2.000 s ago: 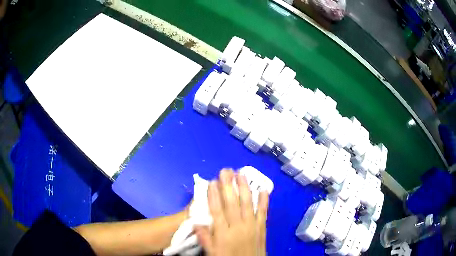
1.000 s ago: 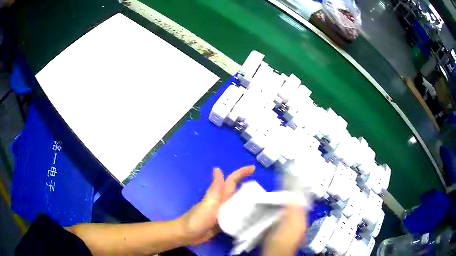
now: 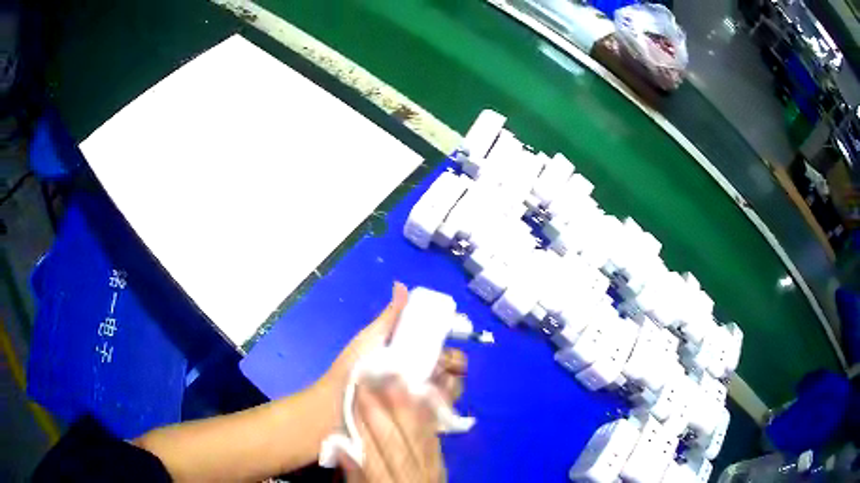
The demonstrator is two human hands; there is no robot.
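Note:
A white plug adapter [image 3: 420, 325] is held upright over the blue mat [image 3: 358, 283], its pins pointing to the right. My left hand [image 3: 363, 354] is around its left side, thumb at the top, with fingers showing at the right. My right hand [image 3: 391, 434] presses a white wiping cloth [image 3: 372, 377] against the adapter's lower part; part of this hand is cut off by the bottom edge. Many white adapters [image 3: 603, 349] stand on edge in rows along the mat's far right side.
A large white sheet [image 3: 245, 179] lies left of the mat. The green conveyor belt [image 3: 566, 123] curves beyond the rows. A clear bottle [image 3: 769, 469] and crumpled blue cloth [image 3: 811, 410] are at the lower right. A plastic bag [image 3: 651, 47] is beyond the belt.
The adapter was pressed low under my hand, then turned in both hands, and is now upright with its pins showing. The cloth has moved left onto its lower part. The view has shifted slightly.

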